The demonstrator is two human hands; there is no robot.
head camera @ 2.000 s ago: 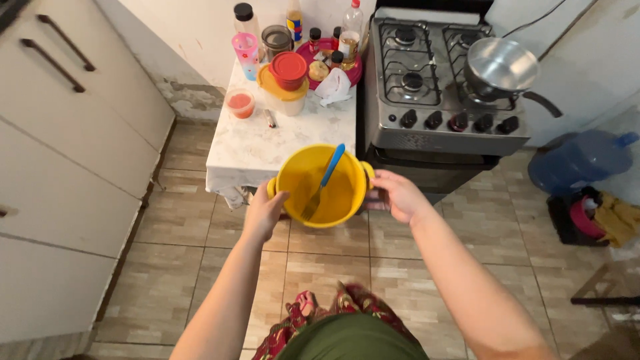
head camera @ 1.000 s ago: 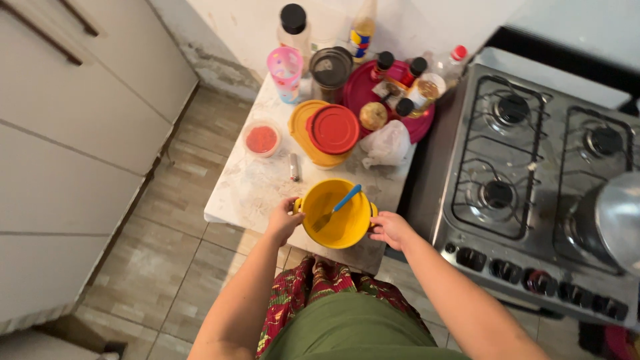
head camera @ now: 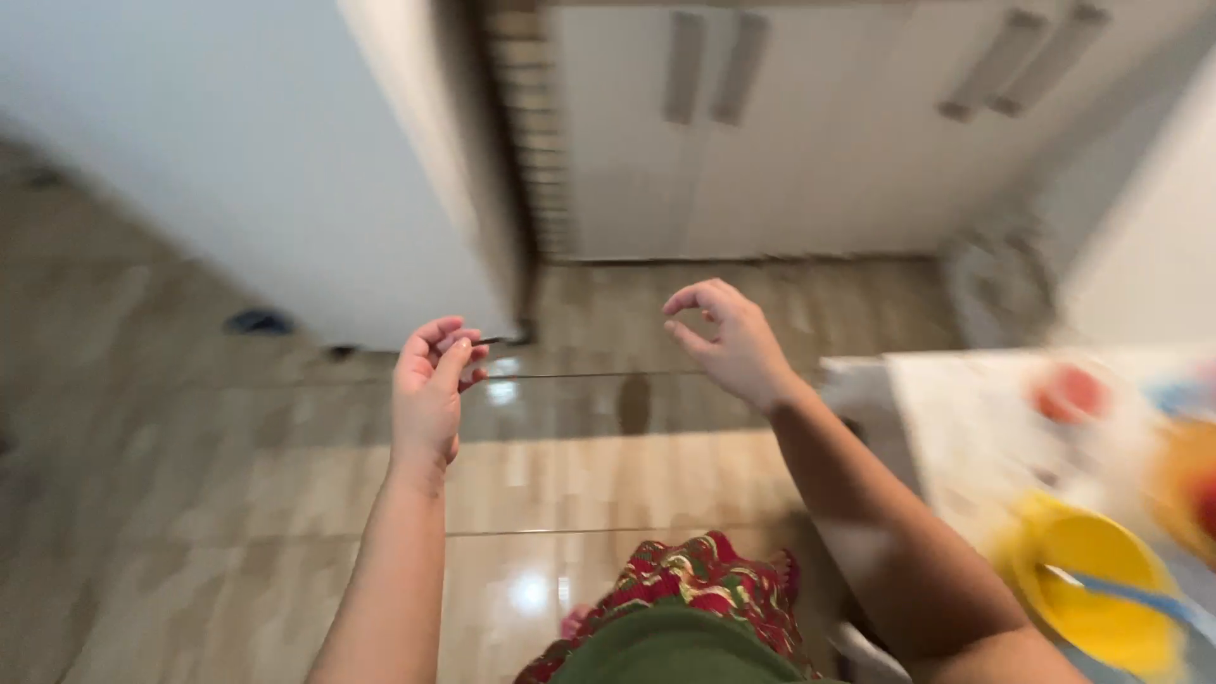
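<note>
My left hand (head camera: 439, 380) pinches a small, thin dark object (head camera: 491, 340) between thumb and fingers, over the floor; blur hides what it is. My right hand (head camera: 731, 337) is raised to the right of it, thumb and fingers curved apart, holding nothing. The yellow plastic bowl (head camera: 1097, 632) rests on the light-topped table at the lower right, away from both hands. A utensil with a blue handle (head camera: 1130, 594) leans inside the bowl over its rim. Near it on the table is a small container with red contents (head camera: 1069, 392), blurred.
A pale upright panel (head camera: 285, 171) stands at the upper left. White cabinet doors (head camera: 807, 180) with long handles line the far side. The marble-like table (head camera: 959, 408) borders the right, with an orange container (head camera: 1192, 475) at the frame's edge. A dark item (head camera: 258, 322) lies on the tiled floor.
The view has swung far left, toward the cabinets. Both hands have let go of the yellow bowl, which they held before. A thin dark object is now in my left hand.
</note>
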